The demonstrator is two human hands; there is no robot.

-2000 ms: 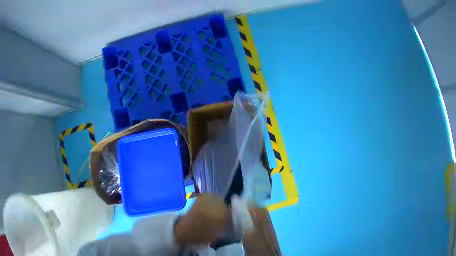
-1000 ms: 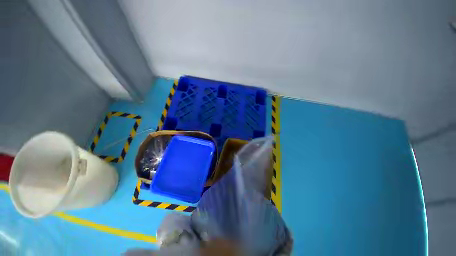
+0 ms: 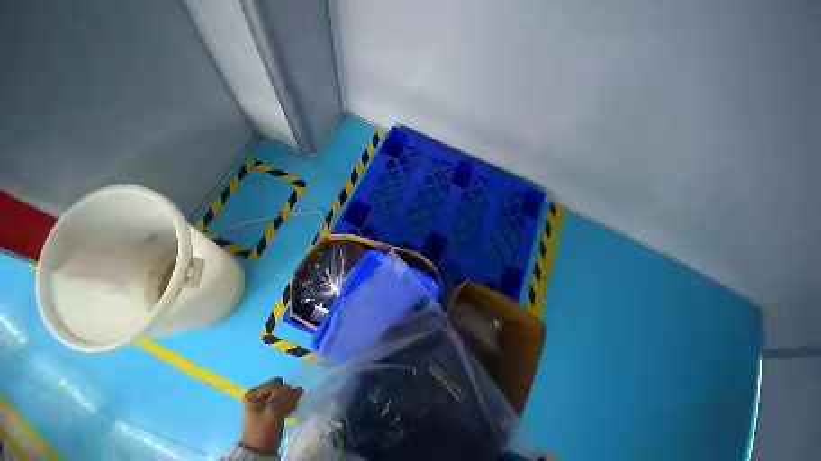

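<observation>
A large clear plastic bag (image 3: pixel 414 396) with a dark mass of contents is close in front of me at the bottom centre. Single parts inside it cannot be made out. My left hand (image 3: pixel 268 410) is at the bag's left edge with its fingers curled, gripping the film. Only a sliver of my right hand (image 3: pixel 545 457) shows at the bottom edge, right of the bag; its fingers are hidden. The bag's film partly covers a blue plastic tray (image 3: pixel 362 311), which lies tilted on a round-looking open carton (image 3: pixel 360 239).
A second open cardboard carton (image 3: pixel 524 347) stands right of the tray. A blue pallet (image 3: pixel 446 203) lies behind, near the grey wall. A large white bucket (image 3: pixel 202 288) stands at the left. Black-and-yellow tape (image 3: pixel 212 213) marks the blue floor.
The bag has come up from the right-hand carton and now fills the bottom centre, overlapping the tray. My left hand has moved to its left side. The view has turned, showing more wall and bucket.
</observation>
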